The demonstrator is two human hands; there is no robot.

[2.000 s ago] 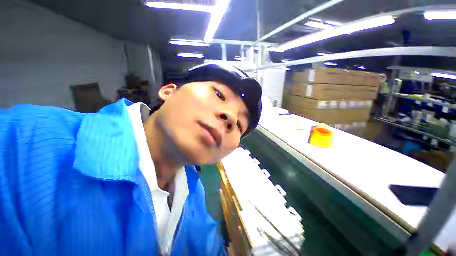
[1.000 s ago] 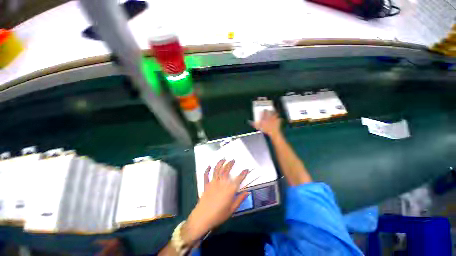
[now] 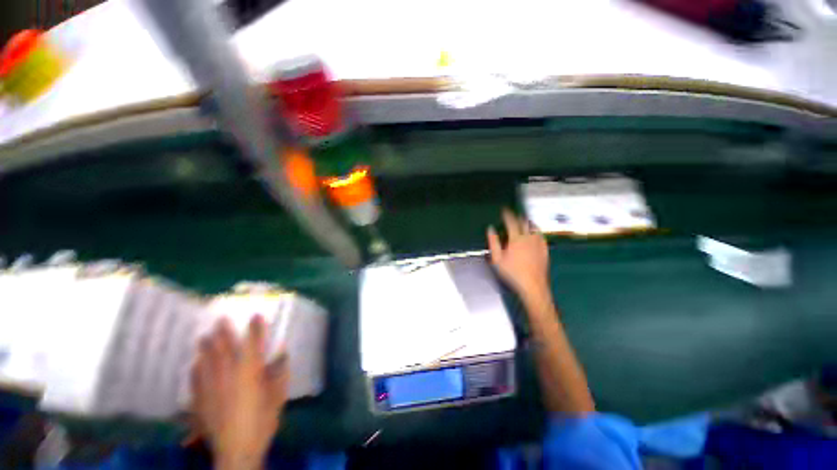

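A white flat box lies on the silver pan of the scale, whose display glows blue. My left hand is blurred, over the right end of the row of white boxes left of the scale. Its fingers look apart, and it seems to rest on the boxes without gripping one. My right hand is open and empty at the scale's far right corner. Several white boxes lie together on the belt beyond it to the right.
The signal tower stands behind the scale with orange lit, beside a grey slanted pole. A white slip lies on the green belt at right. The white shelf bears a yellow-orange object and a red object.
My left hand has moved from the scale to the row. The small box under my right hand is no longer beyond the scale. The tower light has changed from green to orange.
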